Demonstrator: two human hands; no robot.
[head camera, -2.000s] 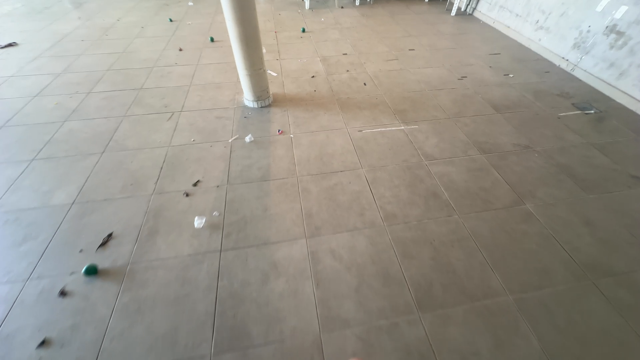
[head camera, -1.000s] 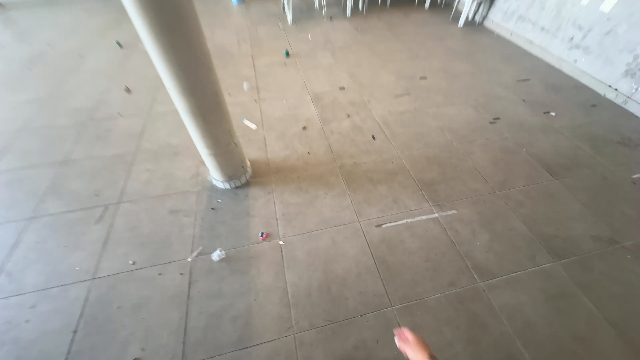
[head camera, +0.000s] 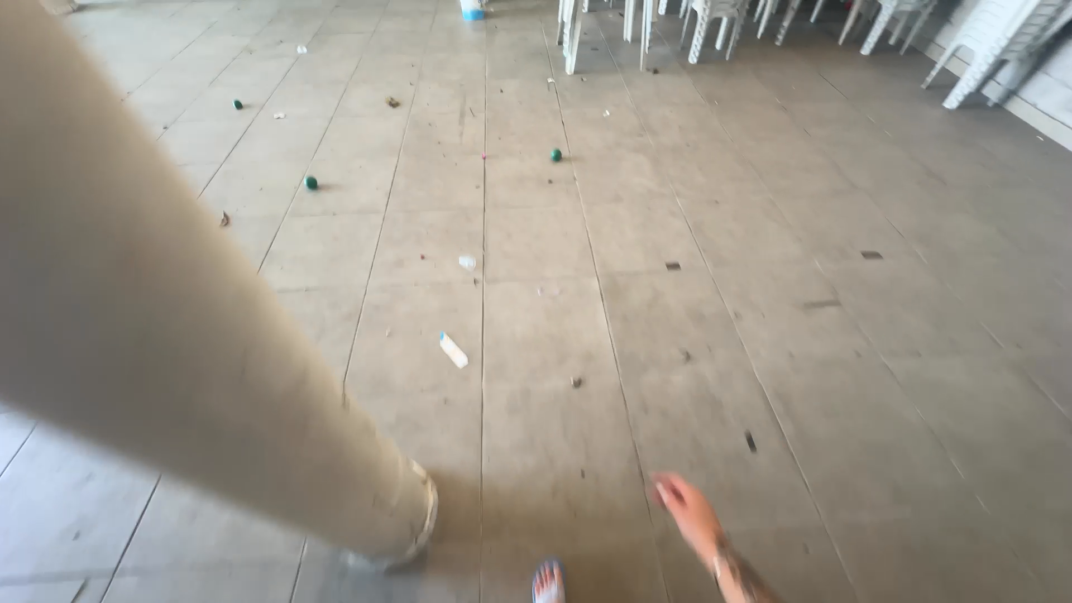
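Observation:
My right hand (head camera: 687, 507) hangs over the tiled floor (head camera: 553, 444) at the lower right, with a band at the wrist; its fingers look loosely curled and slightly blurred, and I see no object in it. My left hand is outside the view. On the floor ahead lie a small white piece of litter with a blue end (head camera: 453, 350), a clear crumpled scrap (head camera: 466, 262) and small green round objects (head camera: 556, 155). A dark flat scrap (head camera: 750, 441) lies to the right of the hand. One foot in a sandal (head camera: 548, 581) shows at the bottom edge.
A thick round pillar (head camera: 251, 360) stands close on the left. White plastic chairs (head camera: 716, 21), some stacked, stand at the back right near a pale wall (head camera: 1038, 92). A white and blue container (head camera: 473, 10) stands at the far top.
The view has moved forward; the pillar is now close on the left. My right hand, absent two seconds ago and only a fingertip one second ago, now shows with its forearm. A sandalled foot has appeared.

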